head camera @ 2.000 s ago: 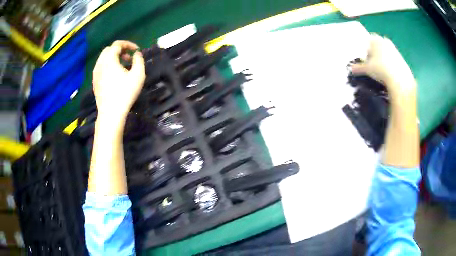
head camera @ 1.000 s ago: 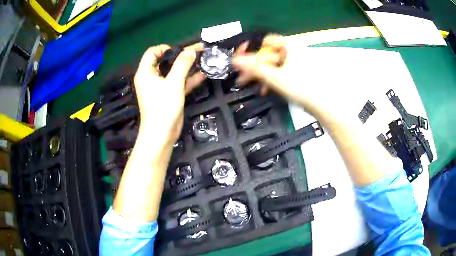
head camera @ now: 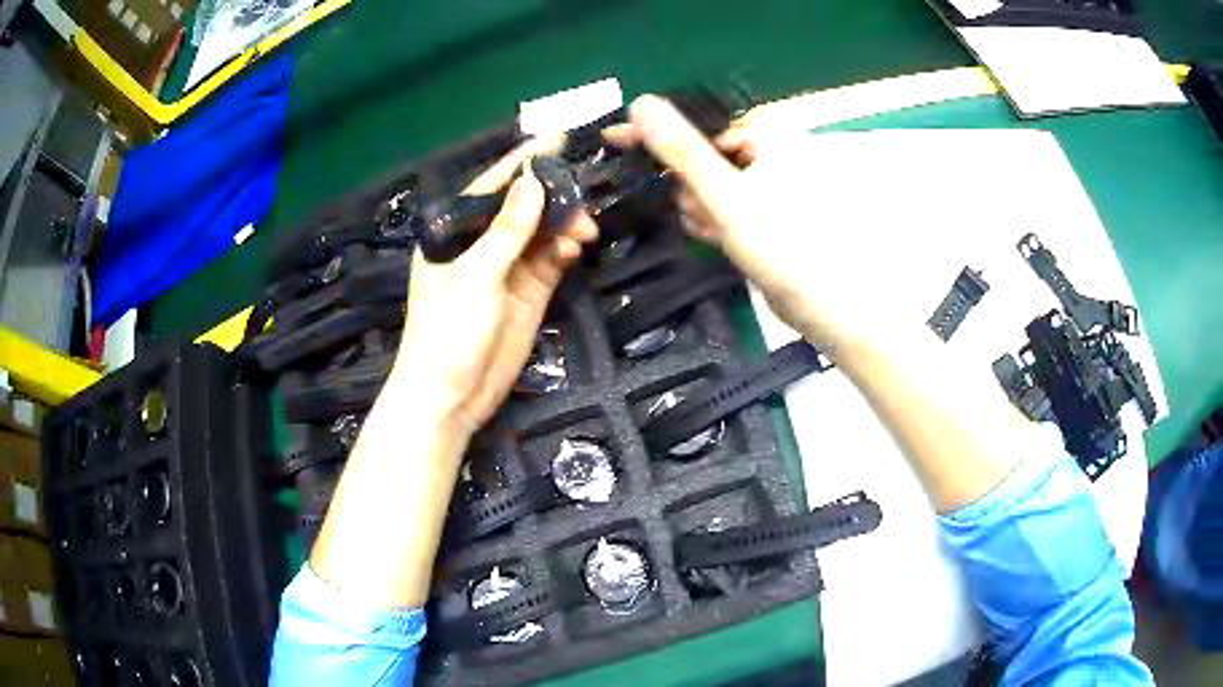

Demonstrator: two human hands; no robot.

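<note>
My left hand (head camera: 490, 289) holds a dark watch body (head camera: 555, 192) between thumb and fingers, tilted, with a black strap running left under the thumb. My right hand (head camera: 724, 201) is just right of it, apart from the watch, index finger stretched out; whether it holds a small part cannot be told. Both hands are over the upper part of the black foam tray (head camera: 641, 486). Its pockets hold film-covered watch bodies (head camera: 585, 470), some with long straps (head camera: 738, 401) reaching over the right edge.
A white sheet (head camera: 912, 443) lies right of the tray, with a black strap pile (head camera: 1073, 389) and a loose short strap (head camera: 958, 303). Stacked foam trays (head camera: 201, 497) stand at left. A blue cloth (head camera: 201, 201) is upper left. A paper slip (head camera: 571, 106) lies at the tray's top edge.
My right hand went from the strap pile to the watch, then slightly away from it. My left hand took hold of a watch, since turned so its shiny face no longer shows.
</note>
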